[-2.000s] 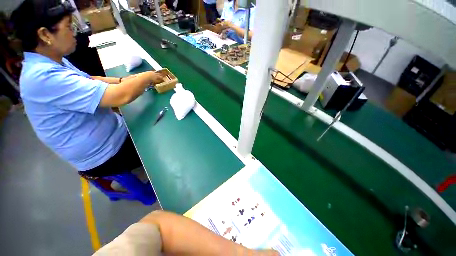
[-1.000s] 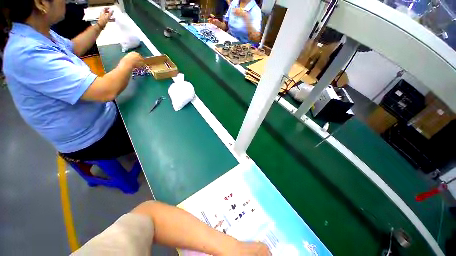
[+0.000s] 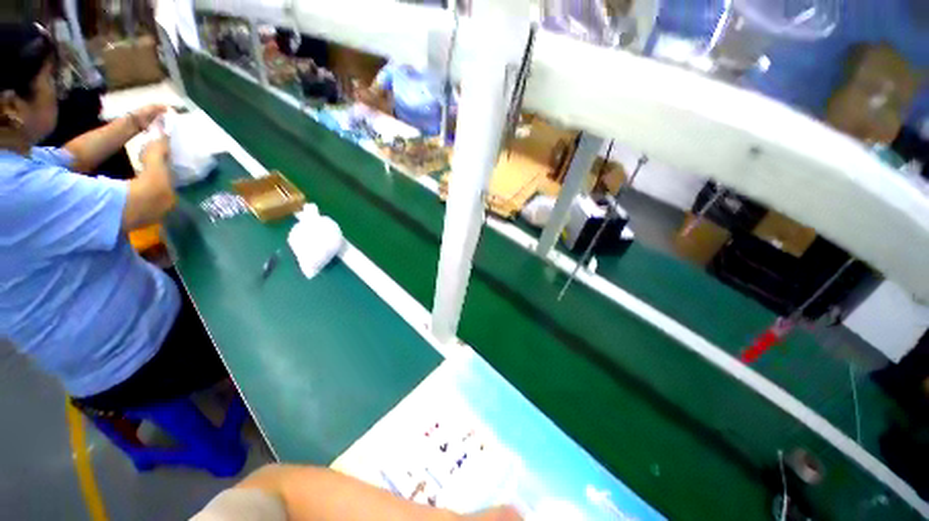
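Observation:
My left forearm comes in from the bottom edge and lies over the printed blue-white mat [image 3: 530, 412]. My left hand [image 3: 499, 514] shows only as a sliver at the bottom edge, near the mat's lower part. Its fingers are cut off, so whether it holds anything is hidden. The mat has small product pictures and lies on the near end of the green bench [image 3: 336, 371]. My right hand is out of the picture. The frame is somewhat blurred.
A white-grey upright [image 3: 471, 193] stands beside the sunken green conveyor [image 3: 550, 382]. A neighbour in blue [image 3: 71, 265] sits at left, by a brown tray [image 3: 269, 197] and white bag [image 3: 316, 242]. A red-handled tool [image 3: 764, 341] is across the belt. A dark item [image 3: 798, 478] is lower right.
The view has swung, and the neighbour, tray and upright now sit further left. The neighbour's hands have come together at a white bag. My left forearm and hand sit lower in the picture.

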